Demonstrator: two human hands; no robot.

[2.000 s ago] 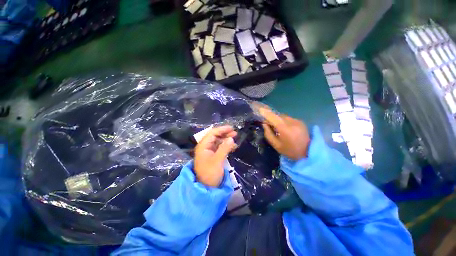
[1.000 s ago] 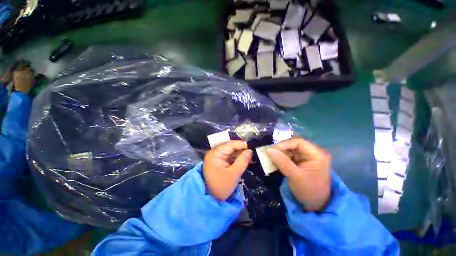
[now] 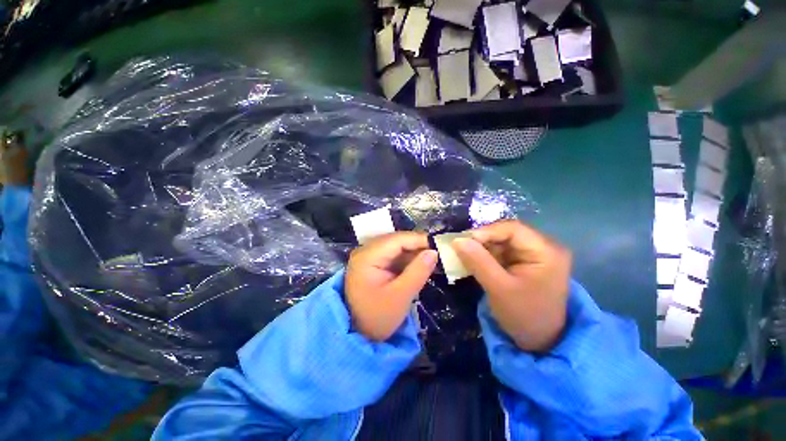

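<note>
My right hand (image 3: 526, 280) holds a small silver-white module (image 3: 452, 258) between thumb and fingers above the clear plastic bag (image 3: 241, 194). My left hand (image 3: 386, 282) is pinched at the module's left edge, where a small dark part (image 3: 433, 242) shows between the fingertips. Another white module (image 3: 372, 225) shows just above my left fingers; whether the left hand touches it cannot be told. The bag is large and crinkled, with dark contents showing through.
A black tray (image 3: 539, 110) heaped with loose modules stands beyond the bag. Two overlapping silver columns of modules (image 3: 668, 215) lie on the bench at right. Clear wrap (image 3: 758, 250) is at the far right. Another person's blue sleeve (image 3: 17, 232) is at far left.
My right hand came from the bag's far edge and now holds a module against my left fingertips. Since a second ago, the hands have drawn closer together. The camera view has shifted.
</note>
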